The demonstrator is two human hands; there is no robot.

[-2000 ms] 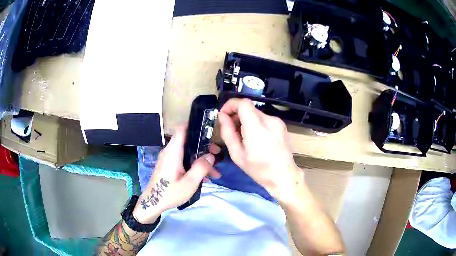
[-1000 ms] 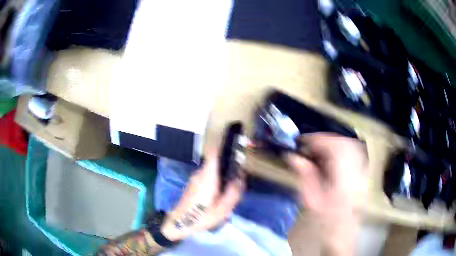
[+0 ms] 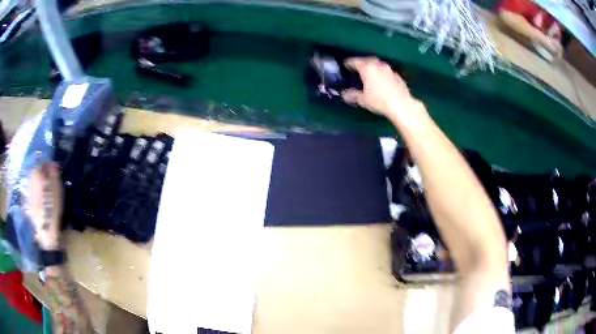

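A black housing point(image 3: 330, 72) with a pale part inside lies on the green conveyor belt at upper centre. My right hand point(image 3: 379, 85) reaches across the bench and grips its right end, with the thumb on the near side. My left hand point(image 3: 46, 196) is at the far left, blurred, between a bluish plastic bag point(image 3: 23, 209) and a stack of narrow black panels point(image 3: 124, 182). Its fingertips are hard to make out, and I cannot tell whether it holds a panel.
White release paper point(image 3: 212, 228) and a plain black sheet point(image 3: 327, 179) lie on the pale bench point(image 3: 327, 280). Several housings point(image 3: 425, 251) stand in rows at right. Other black pieces point(image 3: 170, 45) are on the belt at upper left. White cable bundles point(image 3: 454, 29) hang at its far edge.
The view has shifted towards the belt. My right hand has moved forward onto the belt with a housing. My left hand has moved to the panel stack; the panel it held is no longer visible there.
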